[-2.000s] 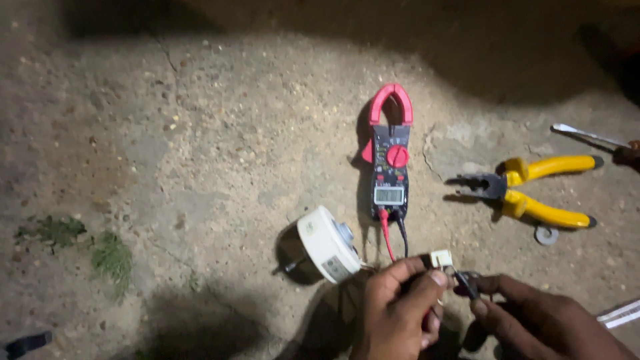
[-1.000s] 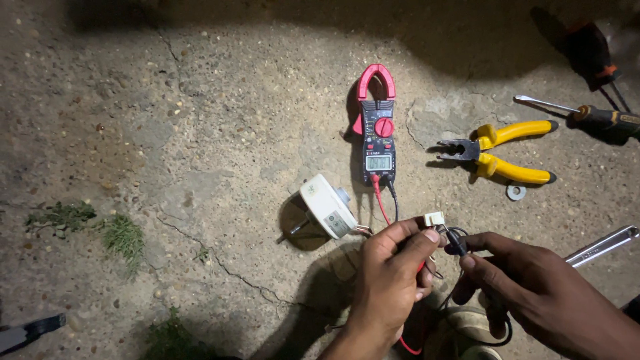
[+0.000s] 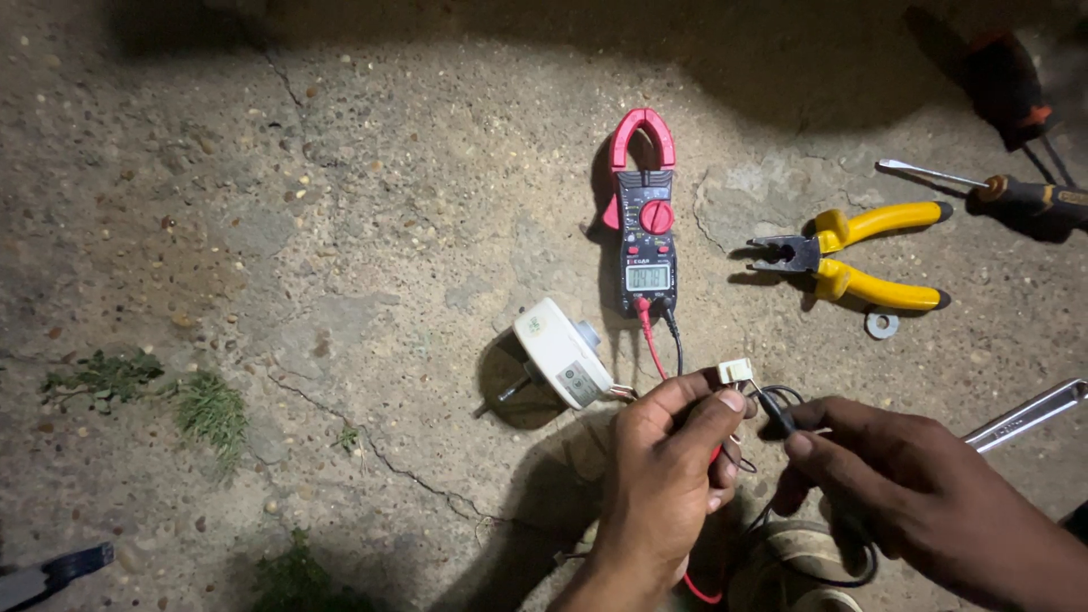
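Between thumb and fingers, my left hand [image 3: 671,467] grips a white plastic wire connector [image 3: 735,371]; part of a red test probe shows in the same hand. My right hand [image 3: 884,476] pinches a black test probe [image 3: 777,410], whose metal tip meets the connector's wire side; the exact contact is too small to tell. A white round electric motor [image 3: 561,353] with a metal shaft lies left of my hands, its wires running toward my left hand. Above them lies a red and black clamp meter [image 3: 650,229], its display lit, with red and black leads plugged in.
Yellow-handled combination pliers [image 3: 884,293] and a metal washer [image 3: 882,323] lie right of the meter. Two screwdrivers, one flat-bladed [image 3: 1011,194], are at the upper right. A metal wrench [image 3: 1028,416] lies beyond my right hand. Weeds [image 3: 208,416] grow from the cracked concrete at left.
The connector stays in my left hand and the black probe in my right throughout. The view has shifted, bringing the screwdrivers at the right more fully into sight than in the earliest frame.
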